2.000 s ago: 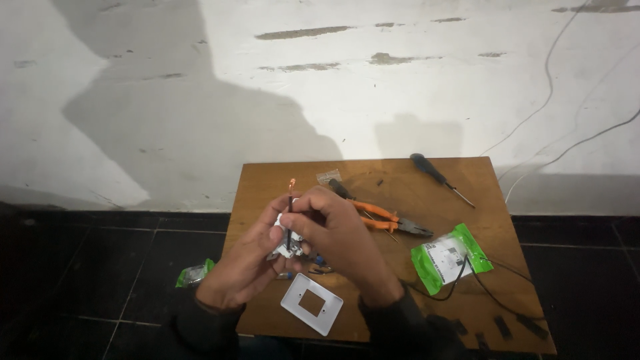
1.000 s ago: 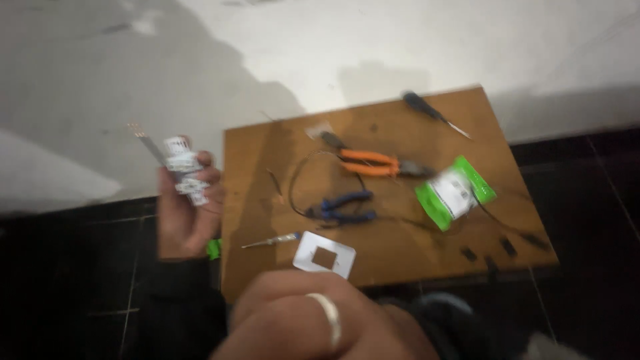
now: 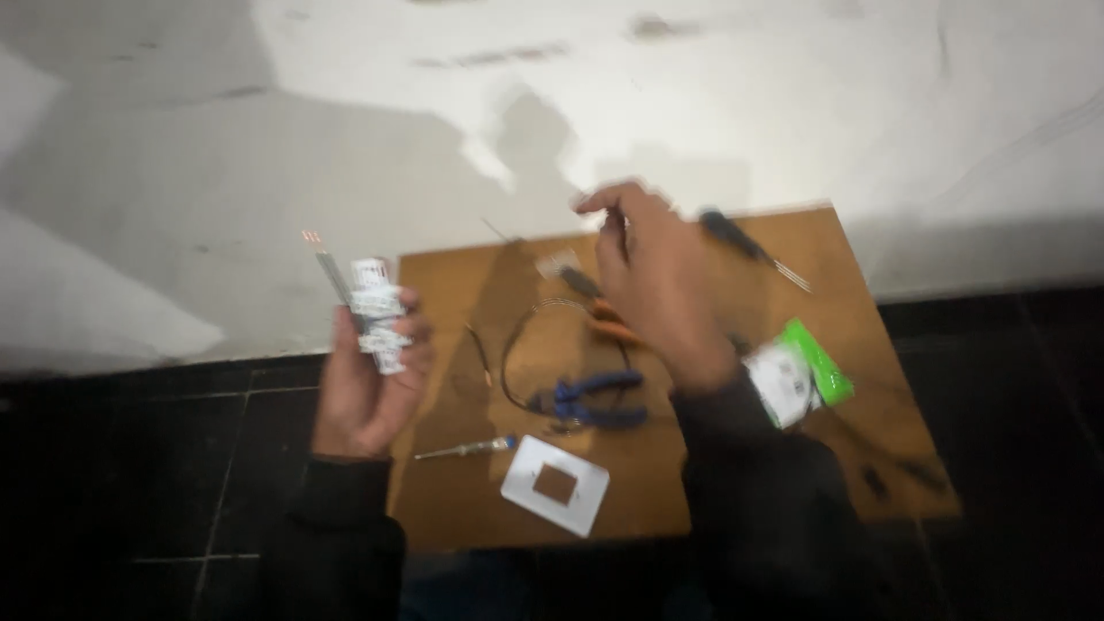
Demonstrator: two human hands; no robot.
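My left hand (image 3: 371, 397) is raised at the left edge of the wooden table, closed around a white electrical socket module (image 3: 379, 315). A dark wire (image 3: 335, 278) with a bare copper end points up beside the module. Blurred by motion, my right hand (image 3: 651, 276) is lifted over the table with bent fingers; whether it holds something small does not show. It partly covers orange-handled pliers (image 3: 612, 323). Below lie blue-handled pliers (image 3: 599, 401), a loop of dark wire (image 3: 507, 354), a small screwdriver (image 3: 466, 448) and a white faceplate (image 3: 554, 486) with a square opening.
A black-handled screwdriver (image 3: 733, 235) lies at the table's back right. A green and white packet (image 3: 789, 375) is right of my right forearm, with small dark pieces (image 3: 875, 481) near the front right. The wall (image 3: 362, 172) rises behind the wooden table (image 3: 448, 517); dark floor tiles surround it.
Two seconds ago both hands were together at the white module. They have since parted: my left hand keeps the module at the left, and my right hand has moved from the near edge up over the table.
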